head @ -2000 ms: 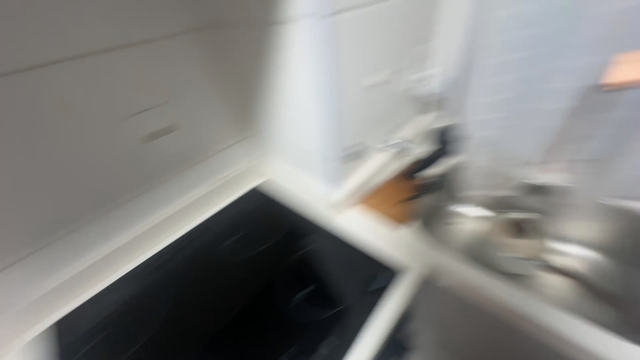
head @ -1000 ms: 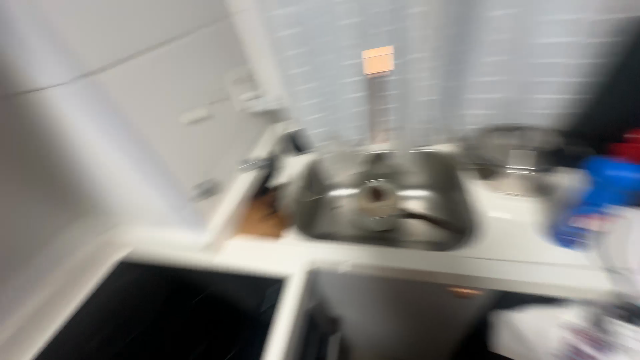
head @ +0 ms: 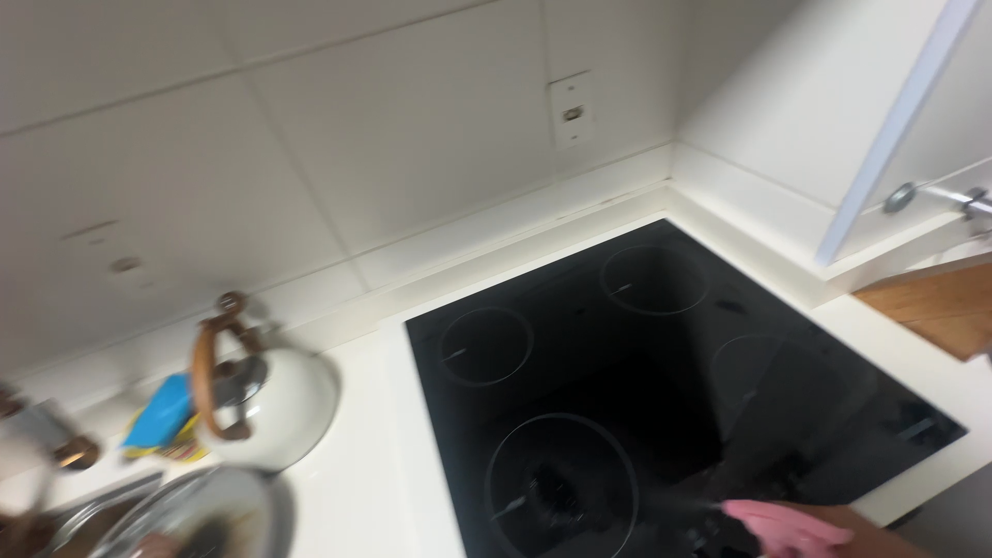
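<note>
At the lower right, part of my right hand [head: 872,531] shows behind a blurred pink object [head: 787,528], which it seems to grip. The pink object looks like the head of a spray bottle, but blur and the frame's edge hide the rest. It is over the front part of a black glass cooktop [head: 643,372] with thin ring markings. A faint haze lies left of its tip, and small wet-looking specks mark the glass inside the front left ring. My left hand is out of view.
A white kettle [head: 298,411] with a wooden handle stands left of the cooktop. Near it are a blue-and-yellow packet [head: 163,415] and a glass lid [head: 225,511]. A wooden block or board [head: 942,302] lies right, below an open cabinet door [head: 899,132].
The view has swung from the sink and counter to the cooktop. The hand and the pink object have come into view.
</note>
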